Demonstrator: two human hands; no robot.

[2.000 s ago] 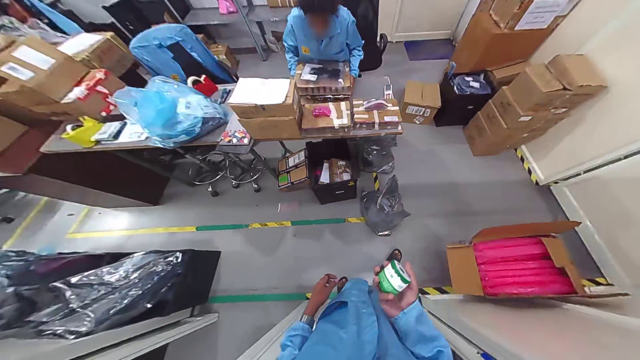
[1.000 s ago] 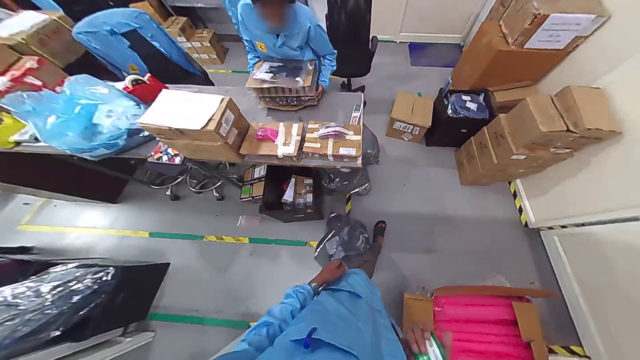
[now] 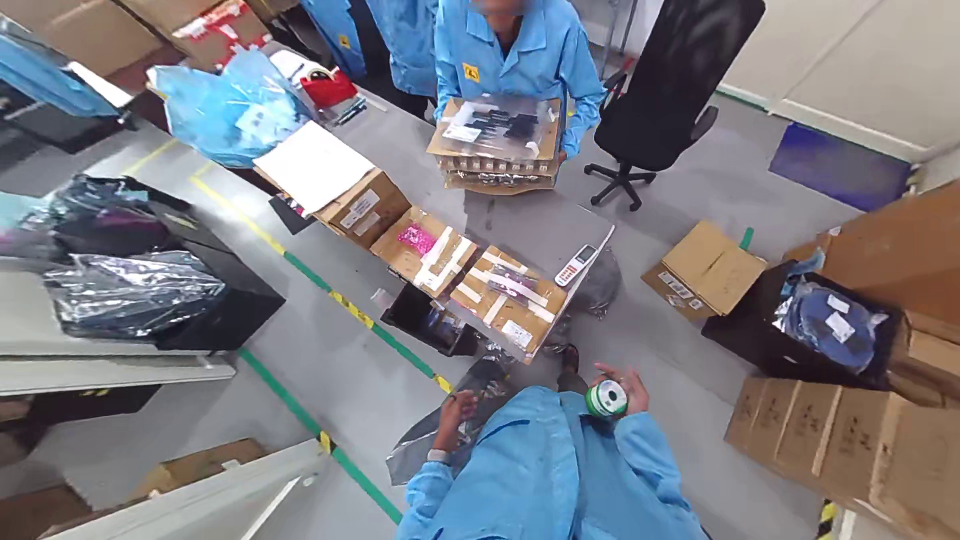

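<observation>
My right hand [image 3: 628, 388] holds a green and white spool [image 3: 606, 398] in front of my blue coat, with its round end and centre hole facing up. My left hand [image 3: 455, 416] hangs at my left side, near a dark plastic bag [image 3: 427, 442] on the floor; its fingers look loosely curled, and nothing shows in them. Ahead of me, the grey table [image 3: 574, 217] bears a taped cardboard box [image 3: 510, 296], another cardboard box with a pink packet [image 3: 417, 238] on it, and a white and red handheld device [image 3: 576, 265] near the edge.
Across the table a co-worker in a blue coat holds a stack of cardboard trays [image 3: 495, 150]. A black office chair [image 3: 660, 90] stands beyond. Cardboard boxes [image 3: 817, 435] and a black bin [image 3: 750, 337] line the right. A black bin [image 3: 420, 322] sits below the table edge.
The view has turned and come nearer the table. The spool, low at the frame's edge a second ago, now shows before my coat. The box of pink packs has left the view.
</observation>
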